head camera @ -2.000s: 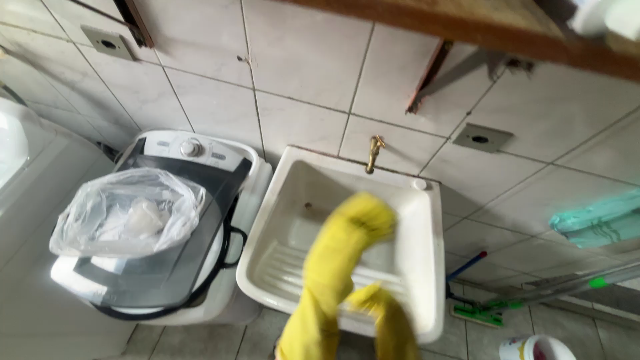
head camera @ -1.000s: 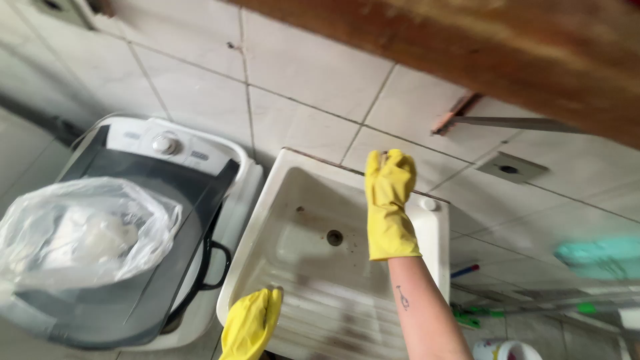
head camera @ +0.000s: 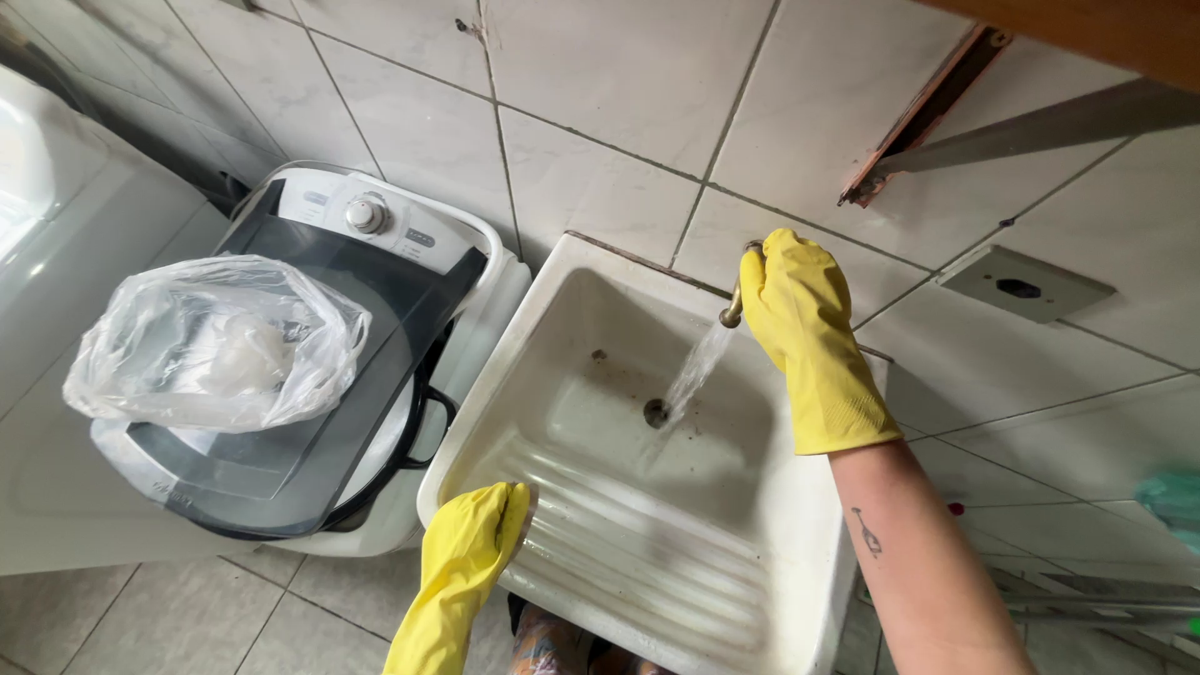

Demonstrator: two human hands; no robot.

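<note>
Both my hands wear yellow rubber gloves. My right hand [head camera: 802, 323] is at the brass faucet [head camera: 731, 312] on the tiled wall, its fingers around the upper part, which they mostly hide. Water [head camera: 698, 370] runs from the spout into the white laundry sink [head camera: 600, 417], toward the round drain [head camera: 655, 412]. My left hand [head camera: 483, 530] is at the sink's left front edge beside the ribbed washboard slope [head camera: 637, 553]. Its fingers are curled, with a thin dark edge of something showing beside them; I cannot tell what it holds.
A small washing machine [head camera: 375, 225] stands left of the sink, with a clear plastic bag [head camera: 220, 342] on its lid. A larger white appliance [head camera: 84, 469] is farther left. A wall outlet [head camera: 1027, 281], a metal shelf bracket [head camera: 1031, 131] and a wooden shelf [head camera: 1106, 33] are at the right.
Water now runs from the faucet; one second ago no stream showed. My right hand was over the sink two seconds ago and is now at the faucet.
</note>
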